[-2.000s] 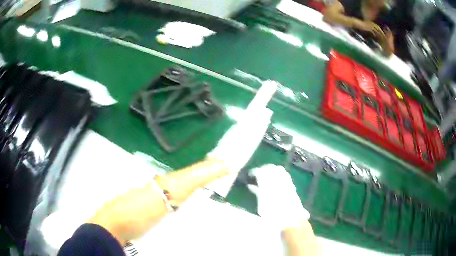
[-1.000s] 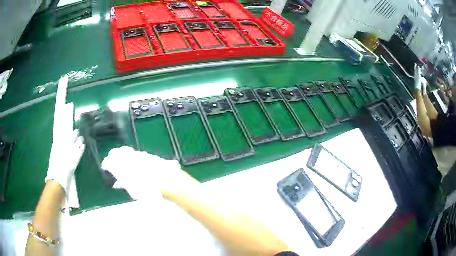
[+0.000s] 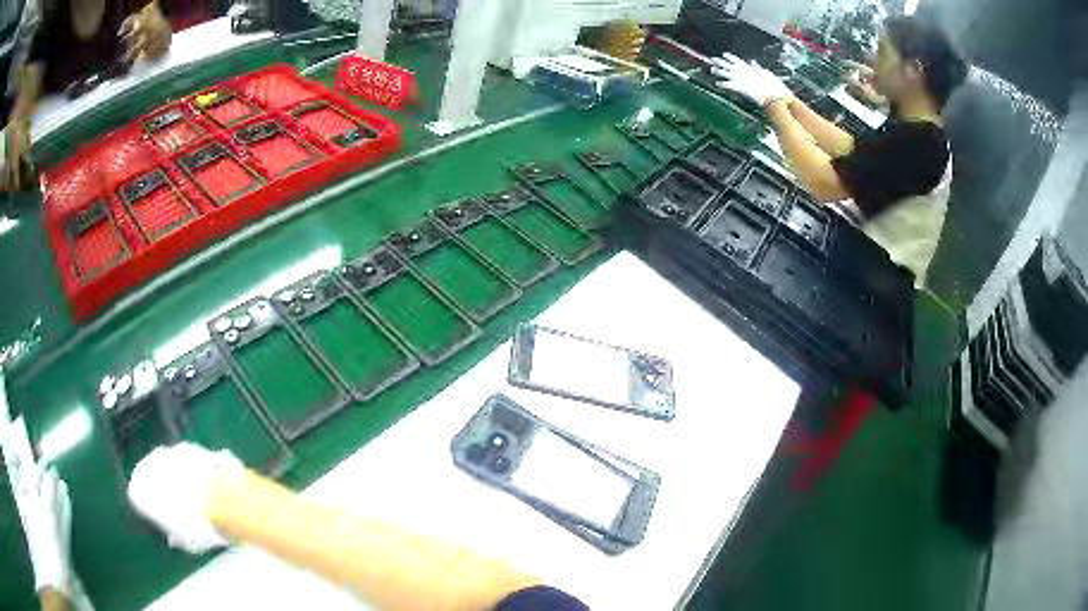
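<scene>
Black phone middle frames lie side by side in a slanting row on the green belt, camera plates at their far ends. My right hand, in a white glove, is at the lower end of the leftmost frame; blur hides whether the fingers grip it. My left hand, also gloved, is at the left edge, partly cut off, on or beside a long white strip; its grip is unclear. Several set-aside frames lie on the white surface, two of them overlapping.
A red tray holding frames stands beyond the belt divider. A black tray stack is at the right. Another worker with white gloves is beyond it; another person shows at top left. A white post stands behind the belt.
The view has swung right, so the row, red tray and my hands sit further left. My right hand remains at the row's left end; my left hand remains by the white strip.
</scene>
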